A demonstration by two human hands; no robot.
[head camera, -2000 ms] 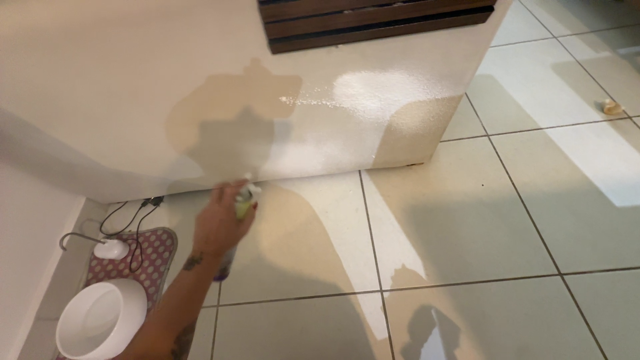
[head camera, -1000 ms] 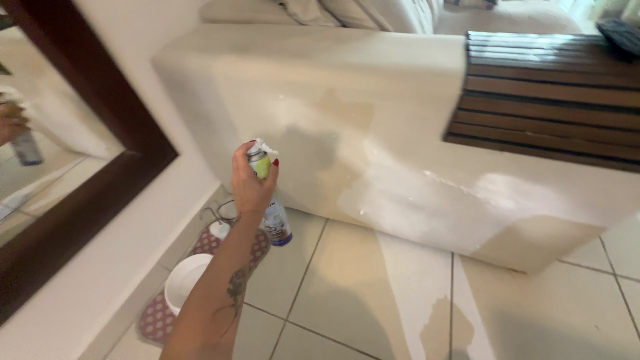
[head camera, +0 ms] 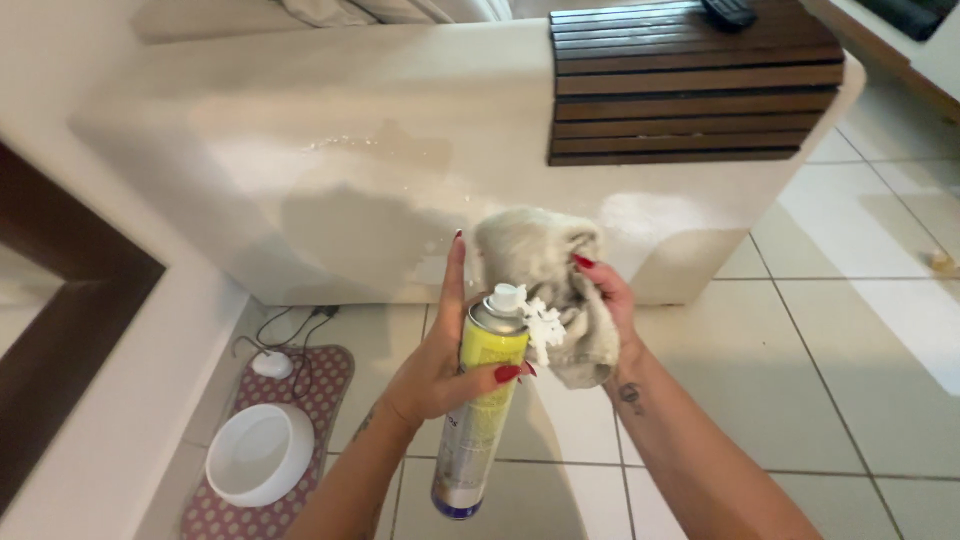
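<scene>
My left hand (head camera: 450,367) grips an aerosol can (head camera: 484,420) with a yellow upper part and a blue base rim, its index finger raised beside the nozzle. White foam (head camera: 544,326) clings to the can's right side at the top. A crumpled beige cloth (head camera: 532,247) is in my right hand (head camera: 611,296), close behind the foam. Both are held in front of the light-coloured sofa arm (head camera: 352,225), whose side bears small white specks and a wet-looking shiny patch at the right.
A dark slatted wooden armrest tray (head camera: 697,97) lies over the sofa arm, with a black remote control (head camera: 729,13) on it. At lower left, a white bowl (head camera: 259,454) and a small white device with cables (head camera: 271,365) stand on a dotted mat (head camera: 334,375). A dark frame (head camera: 90,300) borders the left.
The can has moved right and is now in front of the sofa arm's middle. My right hand and the cloth have come into view. The view has shifted.
</scene>
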